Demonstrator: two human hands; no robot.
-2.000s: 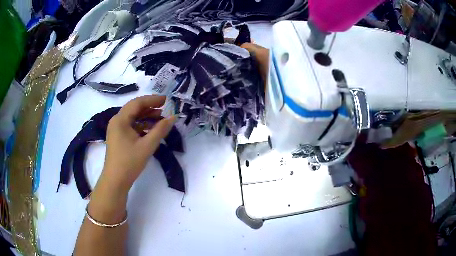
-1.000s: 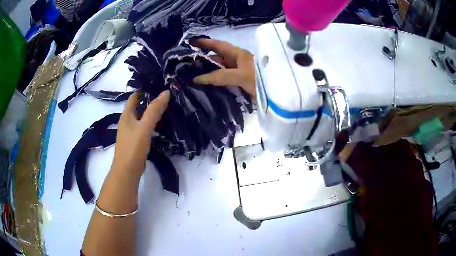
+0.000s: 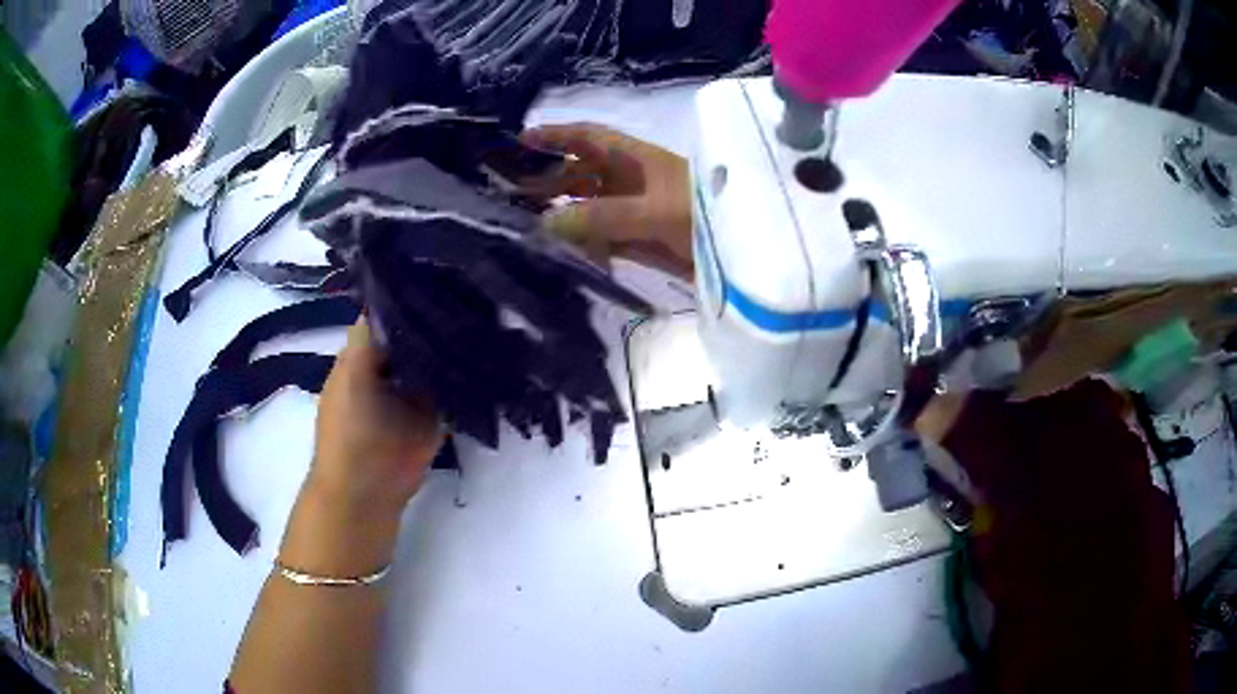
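A bundle of dark navy and grey cut pieces (image 3: 475, 298) hangs fanned above the white table, left of the machine head. My left hand (image 3: 373, 420) holds it from below; its fingertips are hidden under the cloth. My right hand (image 3: 617, 190) is at the bundle's upper right side, thumb and fingers bent around its edge, partly blurred and partly hidden behind the machine head. Curved navy strips (image 3: 224, 407) lie on the table left of my left hand, some running behind it.
The white sewing machine head (image 3: 794, 244) and its needle plate (image 3: 733, 502) stand at the right. A pink thread cone (image 3: 855, 41) is above. Thin dark strips (image 3: 258, 224) lie at far left by the gold-brown tape (image 3: 88, 407). Dark cloth is heaped behind; maroon cloth (image 3: 1072, 542) is at right.
The bundle has been lifted and turned, its ends now hanging down and right. My left hand has moved under it. My right hand has come from behind the machine head to the bundle.
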